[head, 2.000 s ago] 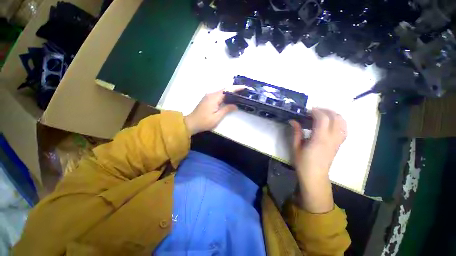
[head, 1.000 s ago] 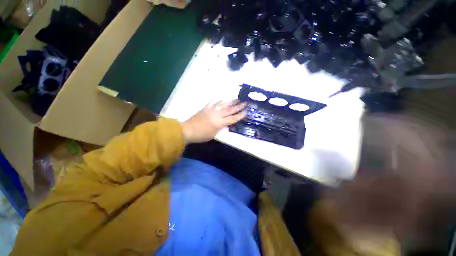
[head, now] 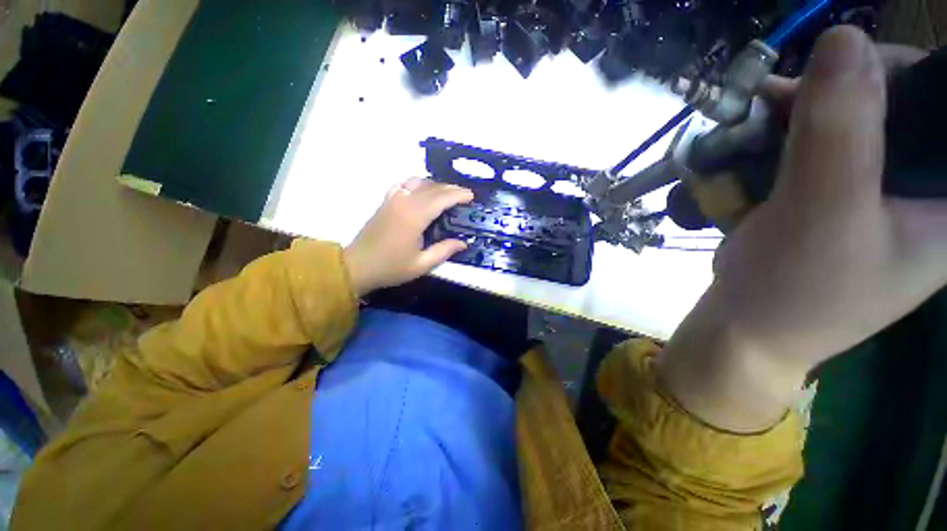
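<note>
The black plastic panel [head: 519, 233] lies on the white work sheet [head: 353, 114], with a row of three round openings along its far side. My left hand [head: 403, 233] rests on the panel's left end, with fingers on top and thumb near its front edge. My right hand [head: 831, 218], large and close to the camera, is closed around the powered screwdriver [head: 716, 145]. The driver's metal nozzle points down and left at the panel's right end. Whether the tip touches the panel is hard to tell.
Small black plastic parts [head: 530, 36] are heaped along the sheet's far side. The green bench top [head: 234, 104] shows at left. Beside it stands an open cardboard carton [head: 114, 207] with black parts in it. A blue hose runs to the driver at upper right.
The panel was first held in both hands, then laid flat under my left hand. My right hand went out to the right, blurred, and now holds the driver over the panel's right end.
</note>
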